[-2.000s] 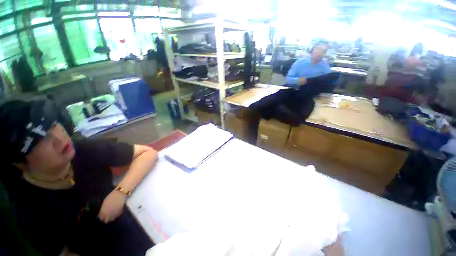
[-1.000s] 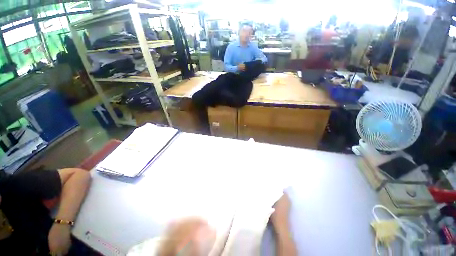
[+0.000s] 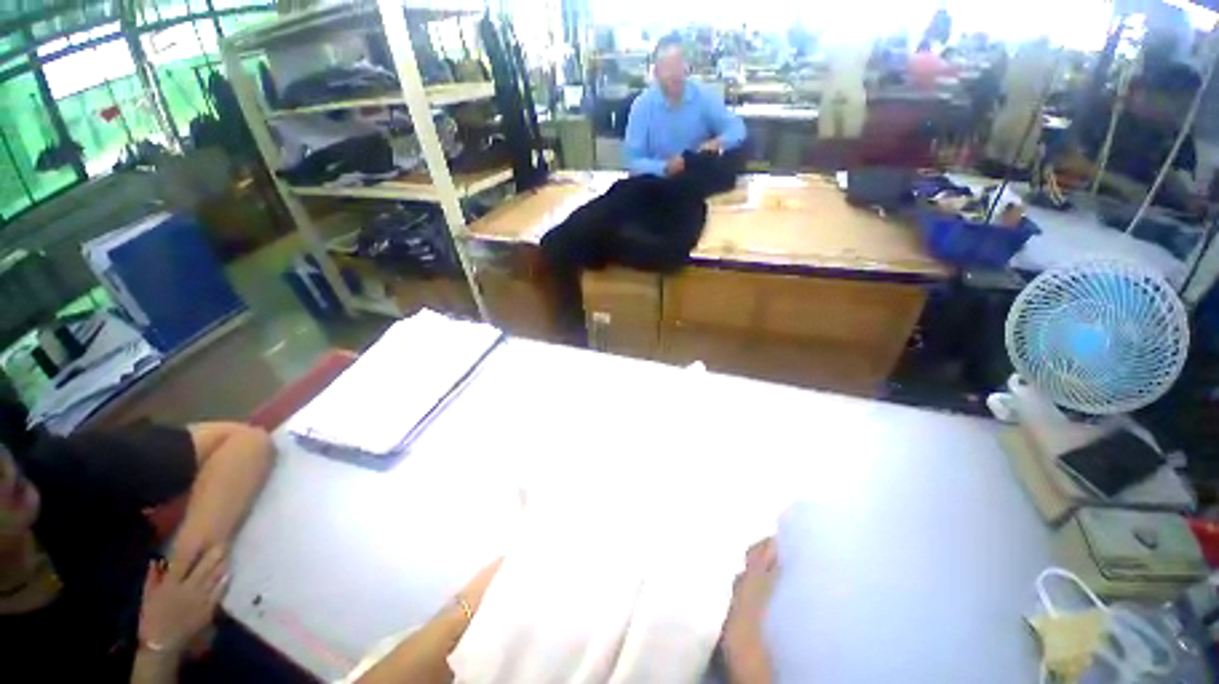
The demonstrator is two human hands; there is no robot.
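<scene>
A cream-white garment (image 3: 588, 601) lies in folds on the near part of the pale table (image 3: 909, 535). It is washed out, and its far edge blends into the tabletop. My left hand (image 3: 481, 584) is at the garment's left side, with a thin band at the wrist. Its fingers are hidden by the cloth. My right hand (image 3: 757, 575) is at the garment's right edge, with its fingers on the cloth border. The lower part of the garment is cut off by the picture's bottom edge.
A paper stack (image 3: 401, 388) lies at the table's far left. A person in black (image 3: 107, 535) sits at the left edge. A fan (image 3: 1096, 337), a phone (image 3: 1112, 461), a box (image 3: 1136, 545) and a cable (image 3: 1069, 628) are at right. Beyond, a person in blue (image 3: 679, 123) handles black cloth (image 3: 635, 221).
The view has swung right from the oldest frame, bringing the fan into full view. My left hand, blurred over the garment a second ago, is now at its left side, mostly covered.
</scene>
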